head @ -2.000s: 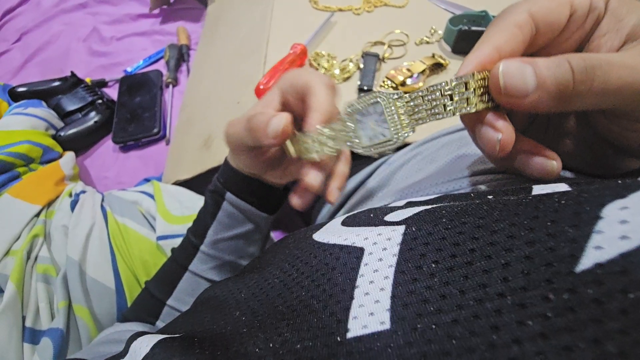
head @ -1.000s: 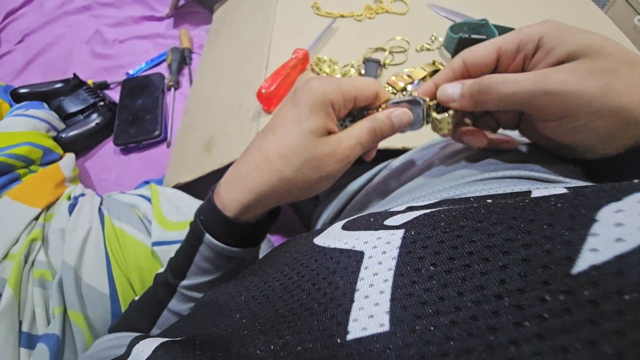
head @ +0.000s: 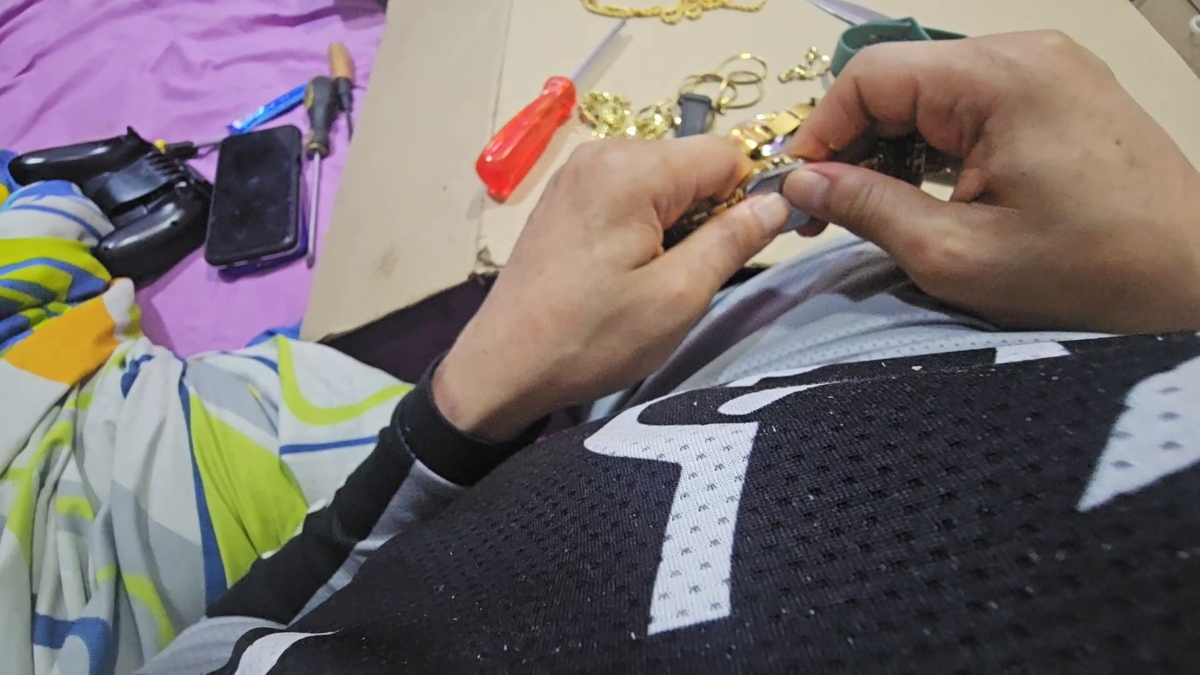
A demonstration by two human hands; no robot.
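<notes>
A gold-toned wristwatch [head: 776,176] is held between both hands above my lap, with the grey metal back of its case partly showing. My left hand [head: 628,253] grips the case edge with thumb and fingers, and some of the bracelet runs under its fingers. My right hand [head: 994,169] pinches the other side of the case, its thumb tip close to the left thumb. The rest of the bracelet is mostly hidden behind the right fingers. Just beyond the hands lie another gold-coloured watch bracelet [head: 773,127] and a small dark-faced item [head: 694,114].
On the cardboard [head: 412,178] lie a red-handled screwdriver [head: 527,139], gold-coloured chains [head: 623,117], rings [head: 741,80] and a green-strapped item [head: 886,36]. On the purple cloth at left are a smartphone [head: 255,197], a black game controller [head: 122,197] and another screwdriver [head: 321,122].
Two seconds ago the watch was stretched out between the hands, dial visible. It has been turned over, and my left hand has moved right and closed on its case.
</notes>
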